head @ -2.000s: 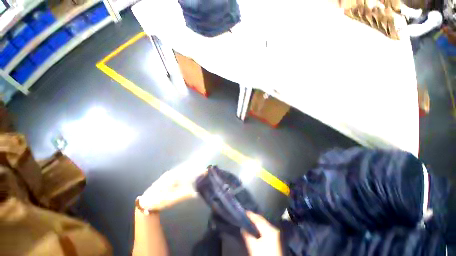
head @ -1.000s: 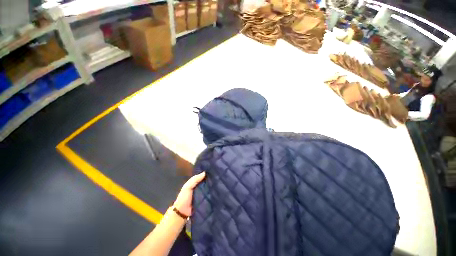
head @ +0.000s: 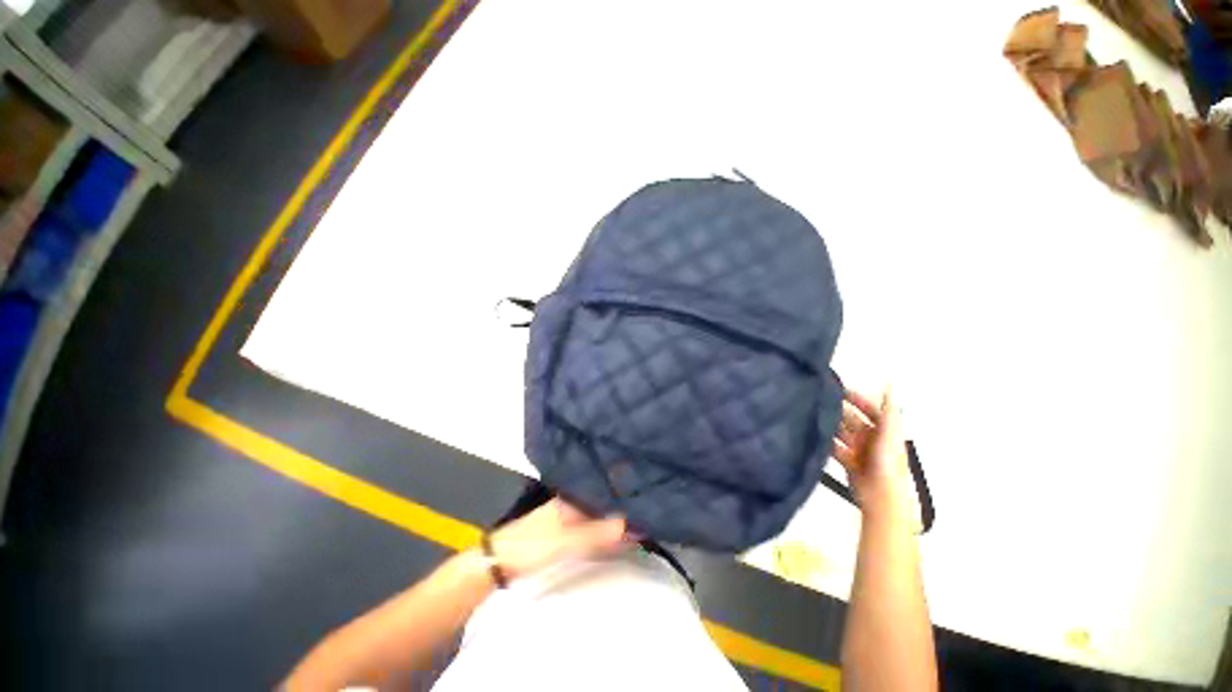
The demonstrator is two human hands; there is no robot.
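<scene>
A navy quilted backpack lies front side up at the near edge of the white table, its rounded top pointing away from me. My left hand is at the bag's lower left edge, its fingers partly against the underside. My right hand is at the bag's right side, fingers at the edge and partly spread. A black strap lies beside my right wrist. A small dark strap end sticks out at the bag's left.
Brown floppy pieces are piled at the table's far right. A shelf with blue bins stands at the left. A carton is at the top left. A yellow line runs on the grey floor around the table.
The large dark quilted piece seen raised in front of me is no longer up. The backpack now shows whole, flat on the table. Both hands are at it; the right hand has come into view.
</scene>
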